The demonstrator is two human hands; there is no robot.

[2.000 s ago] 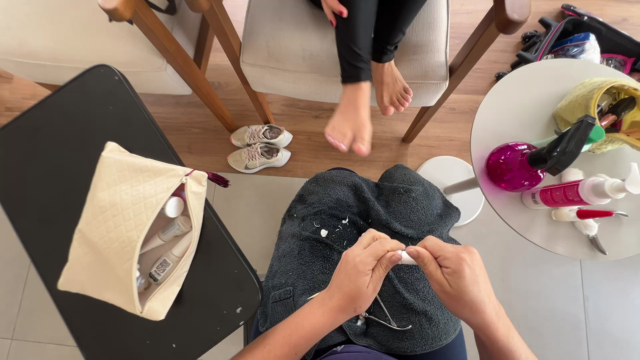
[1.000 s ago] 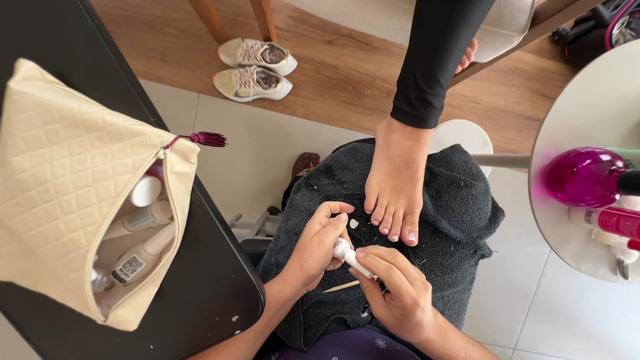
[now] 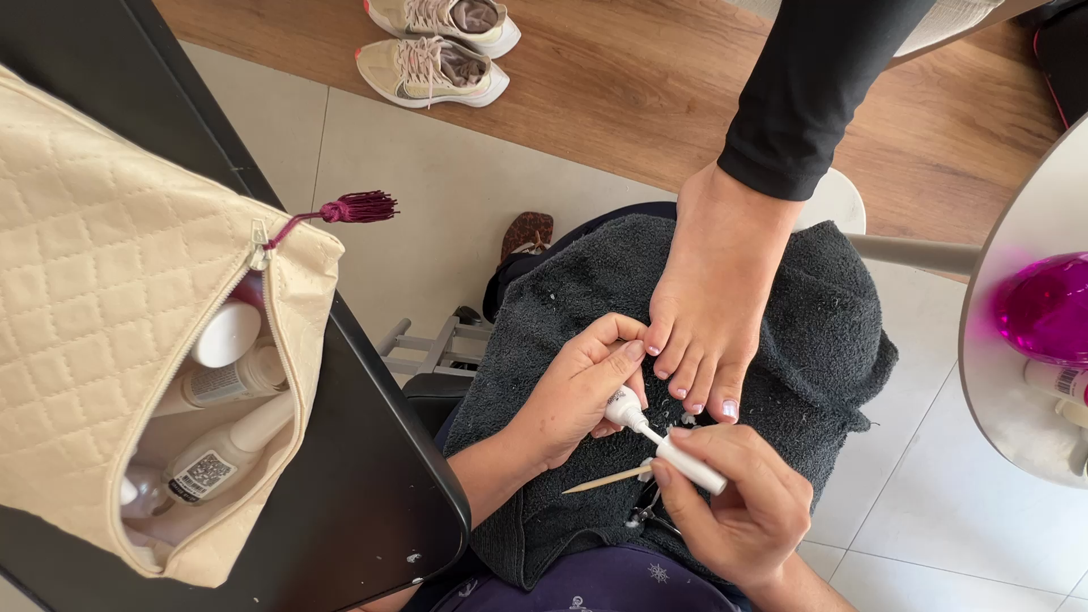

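My left hand [image 3: 578,395] holds a small white nail polish bottle [image 3: 626,410], its thumb and forefinger against the little toe of another person's bare foot [image 3: 718,285]. My right hand [image 3: 739,501] grips the white brush cap [image 3: 690,467], whose stem reaches into the bottle's neck. A pointed wooden stick [image 3: 605,481] also juts from my right hand, tipped with white cotton. Beneath the foot, a dark grey towel [image 3: 586,280] covers my lap. Below the stick, a metal tool [image 3: 650,512] lies partly hidden on the towel.
At left, an open quilted cream pouch [image 3: 127,255] with several bottles rests on a black table [image 3: 382,476]. A round white table [image 3: 1020,416] at right holds a magenta bottle [image 3: 1045,308]. Sneakers [image 3: 433,72] stand on the floor beyond, near a metal frame [image 3: 438,347].
The person's foot has come down onto the towel, from in the air two seconds ago. My left fingers have moved to the little toe. The view has moved closer.
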